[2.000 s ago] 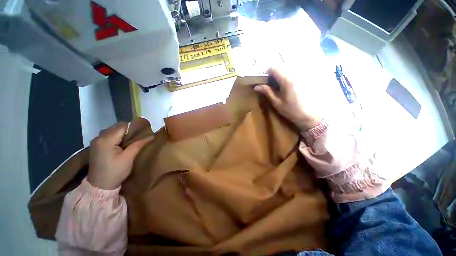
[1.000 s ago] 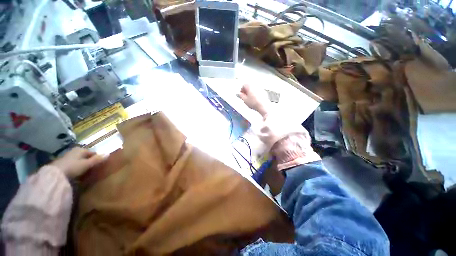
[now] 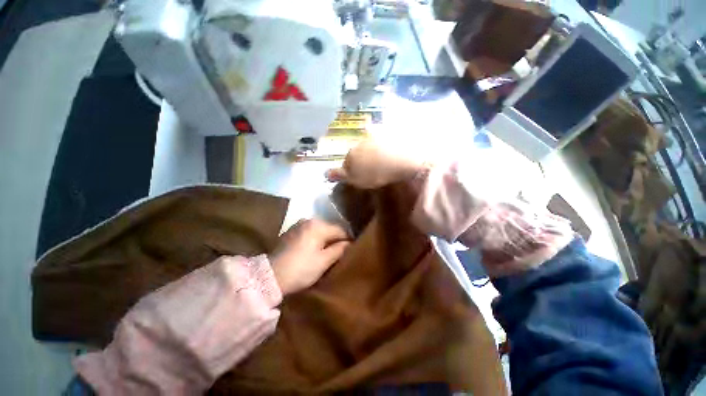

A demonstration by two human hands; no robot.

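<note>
The brown garment panel lies over the table's front and the lap, wrinkled, with a wide part spread to the left. My left hand pinches the panel near its middle top edge. My right hand is just above and right of it, at the panel's upper edge by the yellow clamp; its fingers are bent, and whether it grips cloth is unclear. The yellow clamp frame shows partly behind my right hand. The white sewing machine head with a red logo stands behind my left hand.
A control panel with a dark screen stands at the right rear. Brown pieces are heaped at the far right. A dark flat rectangle lies beyond my right sleeve. A dark panel is at the left. Bright glare covers the table behind my right hand.
The view has swung back left to the machine. My right hand has come from the table by the control panel to the cloth's upper edge. The cloth now spreads out to the left.
</note>
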